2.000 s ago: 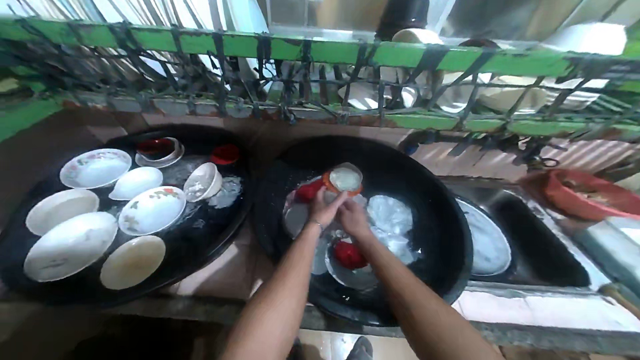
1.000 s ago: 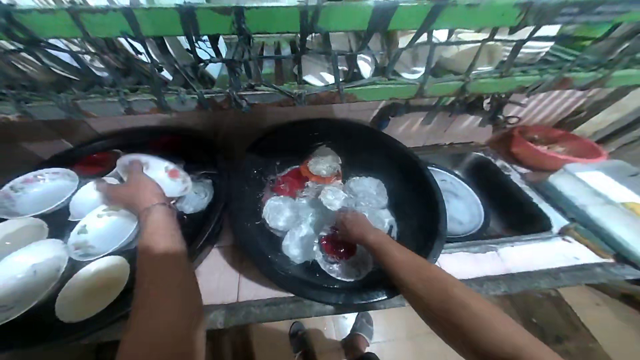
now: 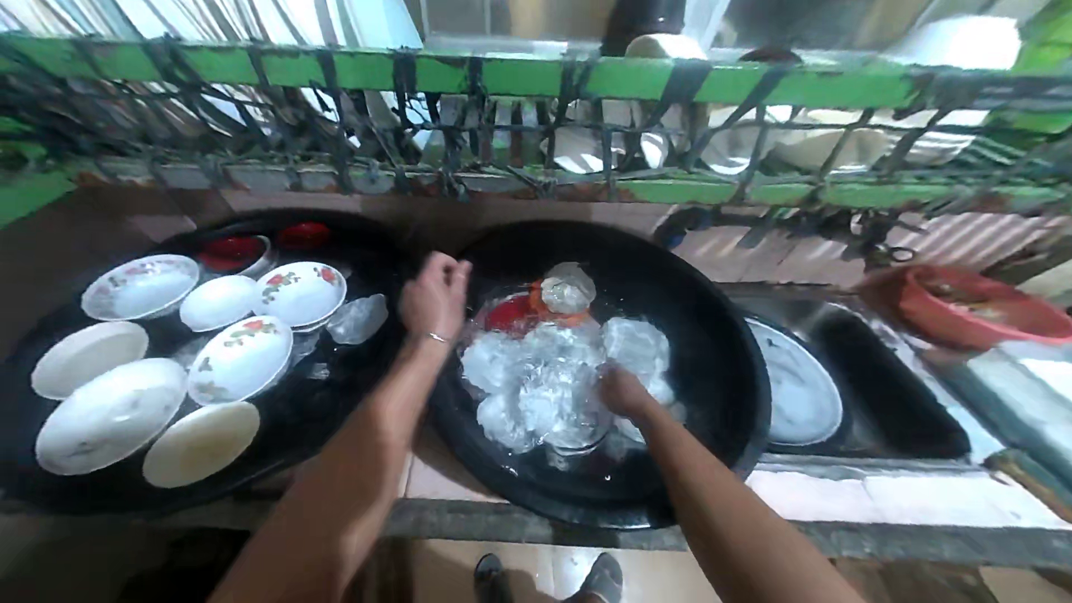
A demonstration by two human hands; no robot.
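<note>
My left hand (image 3: 435, 297), a thin bracelet at its wrist, hovers between the two black basins with nothing seen in it, its fingers bent. My right hand (image 3: 621, 390) reaches into the right black basin (image 3: 712, 310), at the edge of a cluster of clear glass or plastic dishes (image 3: 561, 385); its fingertips are hidden and blurred, so a hold cannot be told. Behind the cluster lie a red dish (image 3: 511, 315) and a clear bowl (image 3: 569, 288) over something orange. In the left black basin (image 3: 335, 435) are several white bowls, a floral bowl (image 3: 301, 293) nearest my left hand.
A green rack (image 3: 536, 75) with dark woven strips and dishes behind it runs along the back. To the right are a metal sink (image 3: 892, 368) holding a pale oval plate (image 3: 791, 383), and an orange-red plastic basin (image 3: 963, 318). The tiled counter edge (image 3: 904, 492) runs along the front.
My left hand has left the floral bowl in the left basin and moved right, toward the right basin. My right hand remains in the right basin. The red item beside it is no longer visible.
</note>
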